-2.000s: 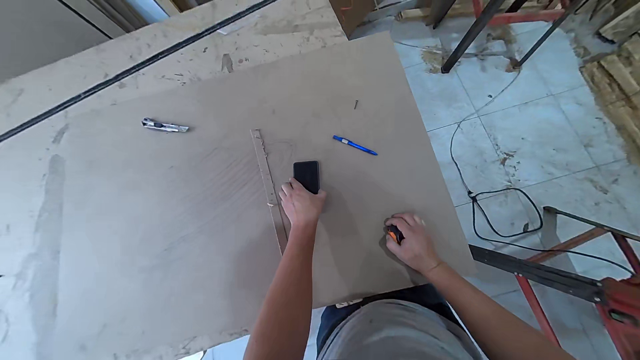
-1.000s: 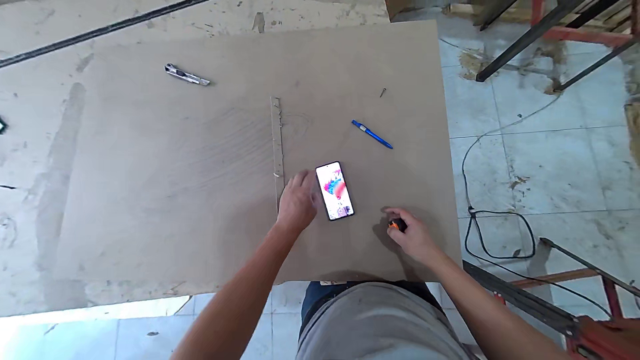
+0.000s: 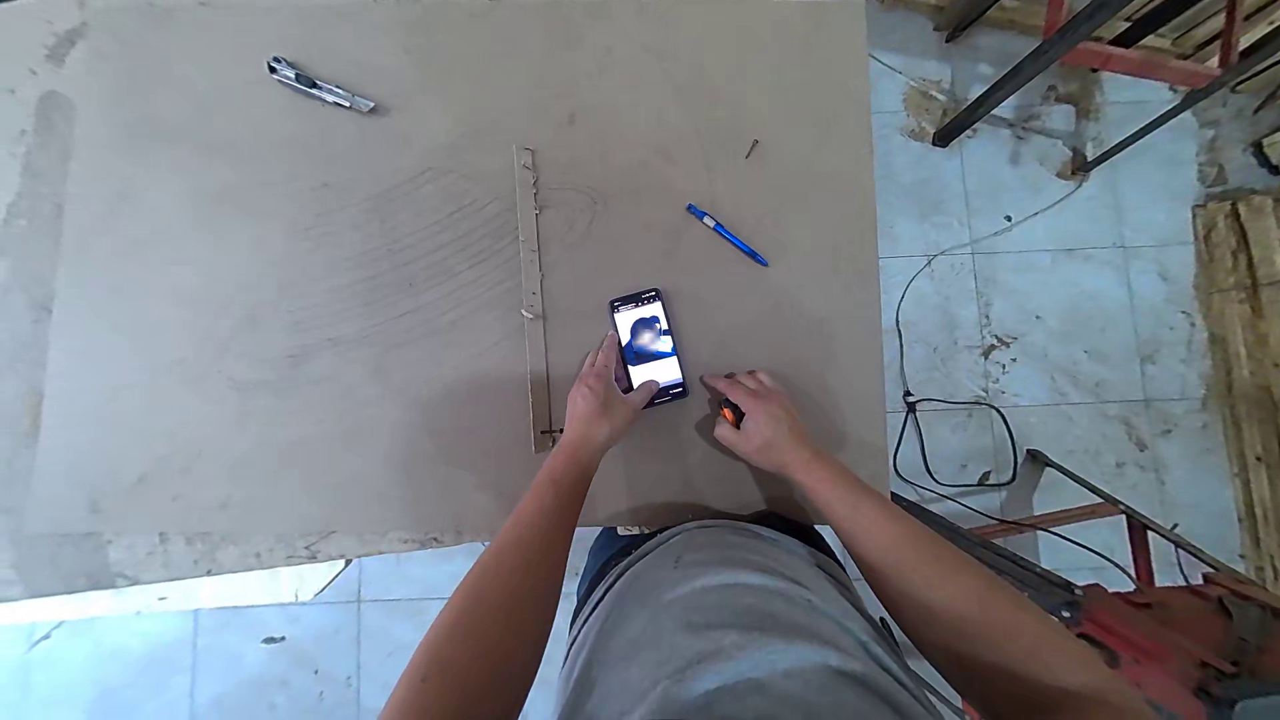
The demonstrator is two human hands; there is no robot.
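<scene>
A smartphone (image 3: 650, 350) with a lit screen lies on the brown sheet. My left hand (image 3: 600, 400) is at its lower left, fingers along the left edge and the thumb on the lower screen; whether it grips the phone is not clear. Right of the phone, my right hand (image 3: 760, 420) rests on the sheet, closed around a black and orange object (image 3: 732, 412), mostly hidden in the fingers. A narrow wooden strip (image 3: 532, 300) with rough edges lies left of the phone. A blue pen (image 3: 728, 234) lies to the upper right.
A silver utility knife (image 3: 320, 85) lies at the upper left of the brown sheet (image 3: 250, 430). Near the right edge is a small screw or nail (image 3: 752, 149). On the tiled floor are a black cable (image 3: 965, 402), metal frames (image 3: 1040, 70) and a red machine (image 3: 1160, 640).
The phone's screen was dark two seconds ago and is now lit, and its picture has changed since one second ago. My left thumb has come onto the screen. The view has shifted.
</scene>
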